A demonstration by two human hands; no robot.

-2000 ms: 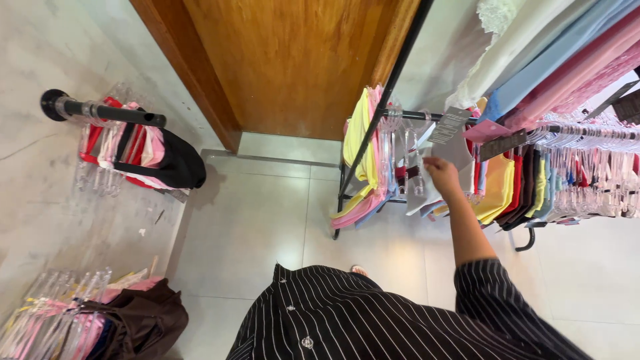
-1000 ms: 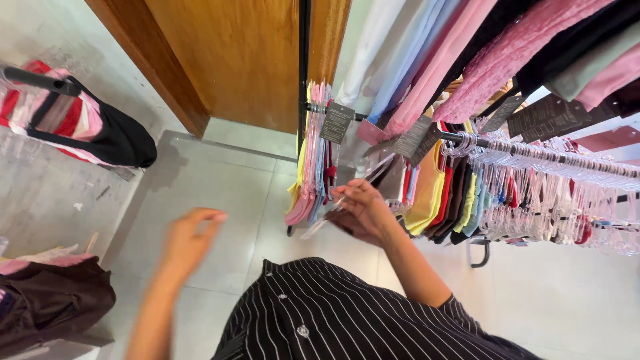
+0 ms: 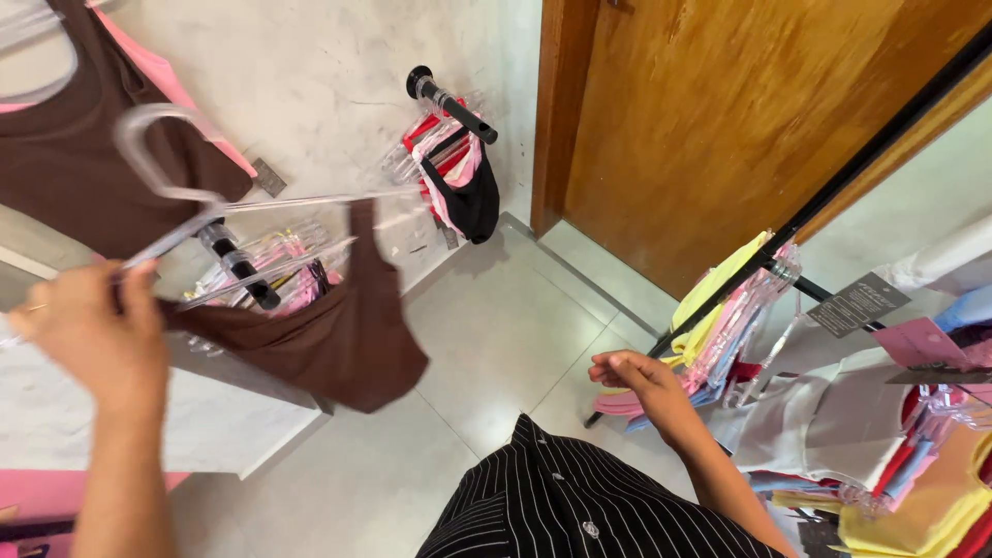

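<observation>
My left hand [image 3: 105, 325], a ring on one finger, grips a clear plastic hanger [image 3: 174, 186] at the left. From the hanger hangs a brown strapped top [image 3: 341, 349], its free strap looped over the far arm. Behind it, a black wall bar [image 3: 232, 260] carries more clear hangers with pink and dark garments, partly hidden. My right hand [image 3: 639, 380] is held low above the floor with its fingers curled loosely and nothing visible in it. It is near the rack of yellow, pink and blue garments [image 3: 728, 318].
A second wall bar [image 3: 457, 112] holds red, pink and black tops. A wooden door [image 3: 721, 116] stands ahead. At the right, a black metal rack [image 3: 876, 155] bears garments with tags. A larger brown top [image 3: 85, 155] hangs at the upper left, above a white ledge [image 3: 256, 426].
The view has swung left. My left hand, empty a second ago, now holds the hanger with the brown top. The dark garment on a hanger is gone from my right hand.
</observation>
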